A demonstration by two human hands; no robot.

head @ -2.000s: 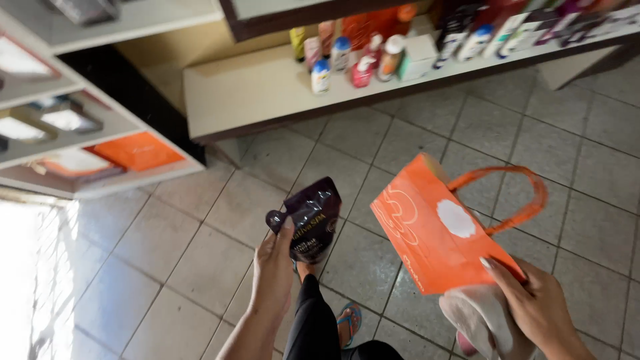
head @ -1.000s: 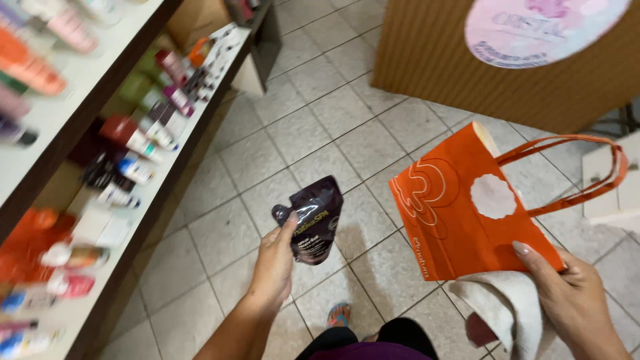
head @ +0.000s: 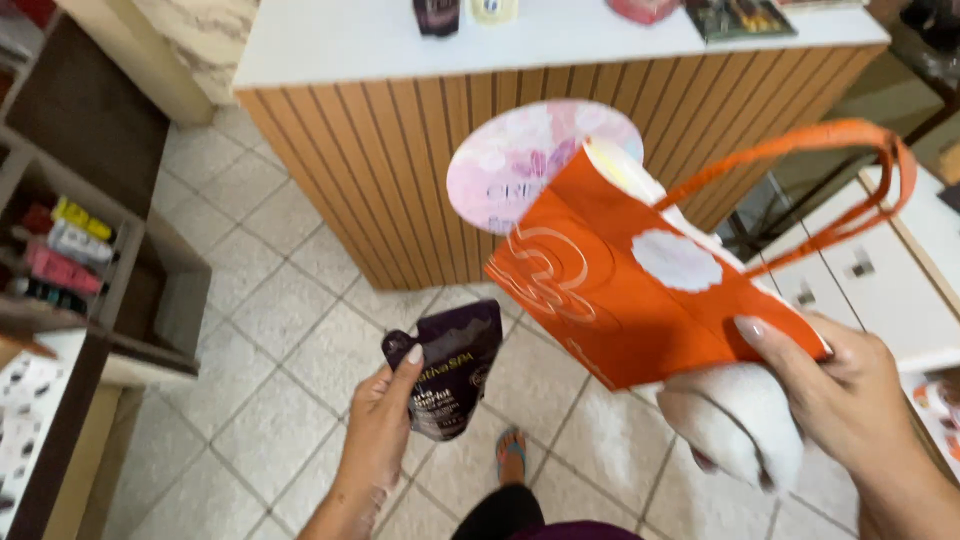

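Observation:
My left hand (head: 382,420) pinches a dark purple refill pouch (head: 457,367) by its upper left edge, the printed face turned up. On the right, my right hand (head: 840,375) grips an orange paper gift bag (head: 600,292), tilted on its side, with its two orange handles (head: 817,165) sticking out to the right. A scalloped white label is on the bag. Under the same hand hangs a folded whitish cloth (head: 727,427), partly hidden by the bag and fingers. What lies inside the bag cannot be seen.
Ahead stands a counter with a white top (head: 337,45) and slatted wood front, bearing a round pink sign (head: 495,165). Another dark pouch (head: 437,15) and a pink item (head: 643,7) are on it. Shelves with tubes (head: 67,262) stand left, a white drawer cabinet (head: 847,262) right.
The view has swung from the product shelves round to the counter. Both hands keep hold of the pouch, bag and cloth.

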